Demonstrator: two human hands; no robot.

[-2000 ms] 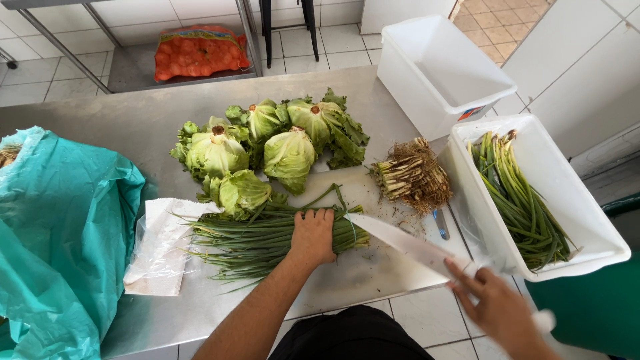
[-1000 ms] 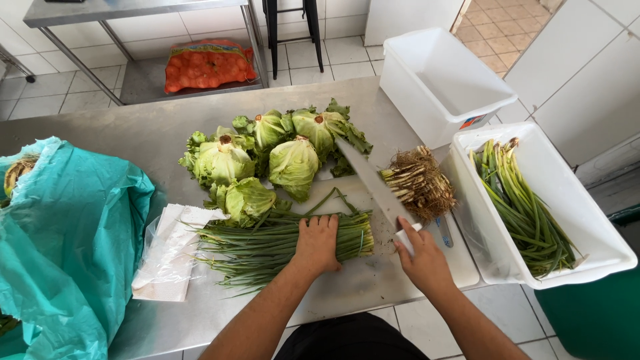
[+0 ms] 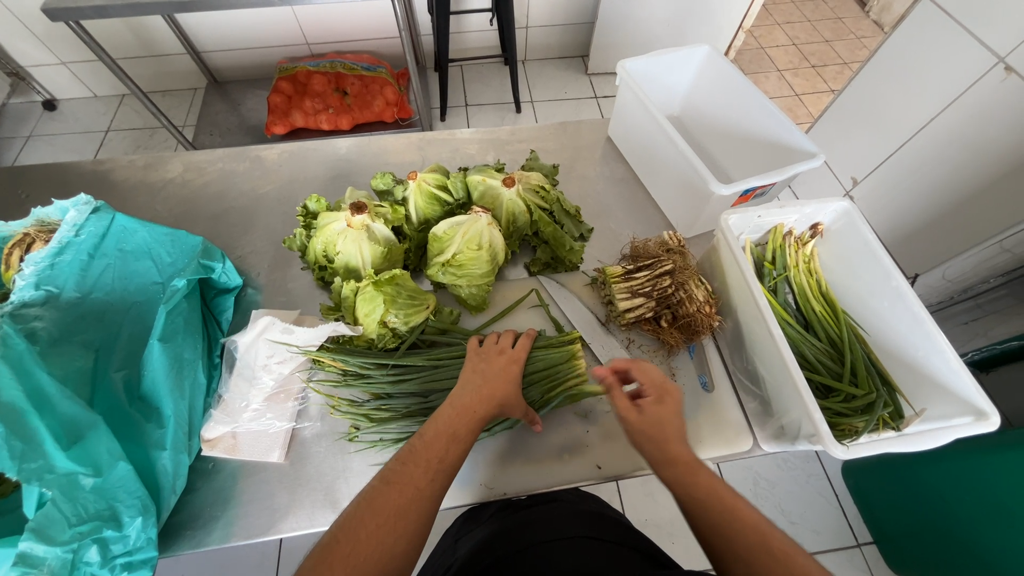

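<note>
A thick bunch of green onions (image 3: 400, 384) lies across the white cutting board (image 3: 520, 472), its cut ends to the right. My left hand (image 3: 500, 372) presses on the bunch near those ends, fingers spread over it. At the cut ends is my right hand (image 3: 644, 396), its fingertips closed beside a stalk that sticks out; whether they pinch it I cannot tell. The large knife (image 3: 584, 320) lies on the board, blade pointing away, its handle hidden near my right hand. Cut-off root ends (image 3: 660, 292) are piled behind. Several lettuce heads (image 3: 468, 248) stand beyond the bunch.
At the right, a white bin (image 3: 944, 384) holds green onions (image 3: 832, 336); another white bin (image 3: 712, 128) stands behind it. A teal plastic bag (image 3: 104, 360) and white plastic with paper (image 3: 260, 392) lie left. A blue-patterned handle (image 3: 704, 368) shows by the roots. An orange net sack (image 3: 336, 96) sits on a shelf.
The knife, held in my right hand in both earlier frames, now lies on the board. My right hand has moved to the bunch's cut ends. My left hand stays on the bunch.
</note>
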